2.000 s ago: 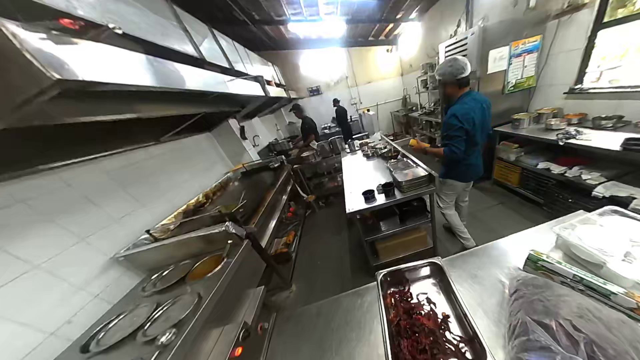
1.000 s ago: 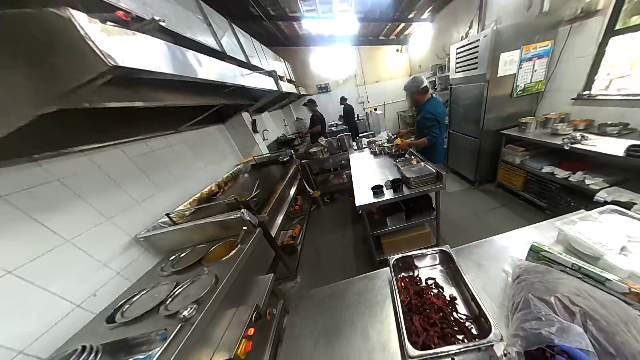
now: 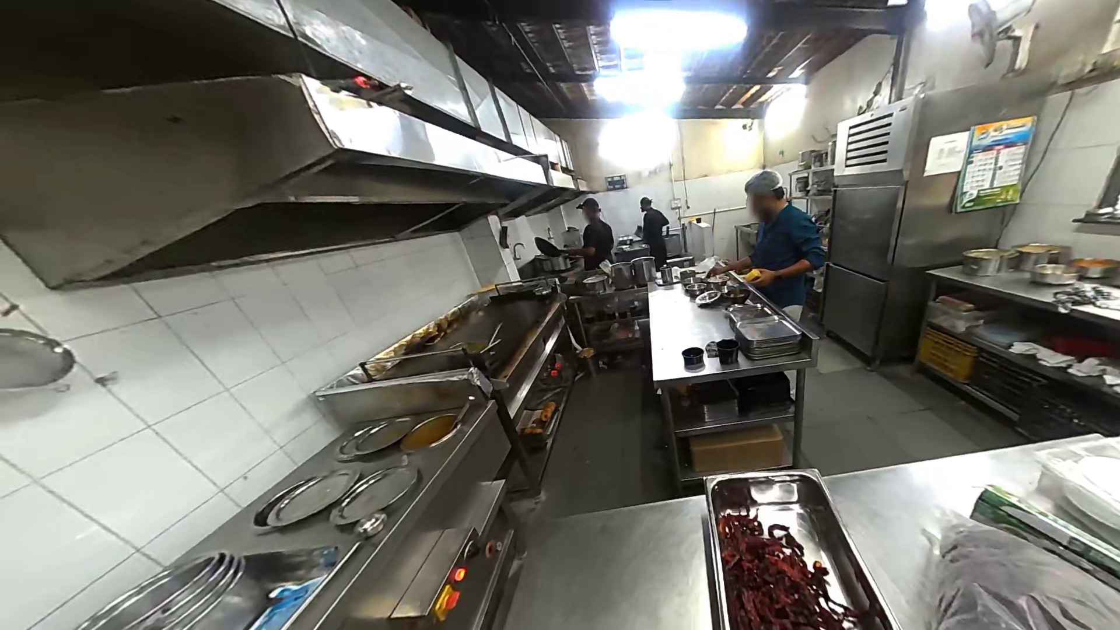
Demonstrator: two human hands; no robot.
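Neither my left hand nor my right hand shows in the head view. Nearest to me, at the bottom right, a rectangular steel pan (image 3: 840, 516) holds a heap of dark red pieces that look like dried chillies (image 3: 770, 573). It rests on a steel counter (image 3: 612, 560). To its right lie a filled plastic bag (image 3: 1015, 577), a long green-and-white box (image 3: 1050, 542) and a pale plastic container (image 3: 1081, 490).
On the left are steel lids (image 3: 311, 499) on a counter and a large griddle (image 3: 499, 328) under an exhaust hood (image 3: 201, 175). A worktable (image 3: 678, 324) stands ahead, a person in blue (image 3: 785, 249) at its right. Two people in dark clothes are farther back. A floor aisle (image 3: 604, 429) runs between.
The person in blue, upright beside the worktable's near part two seconds ago, is now farther along it, leaning over it with both hands at the bowls.
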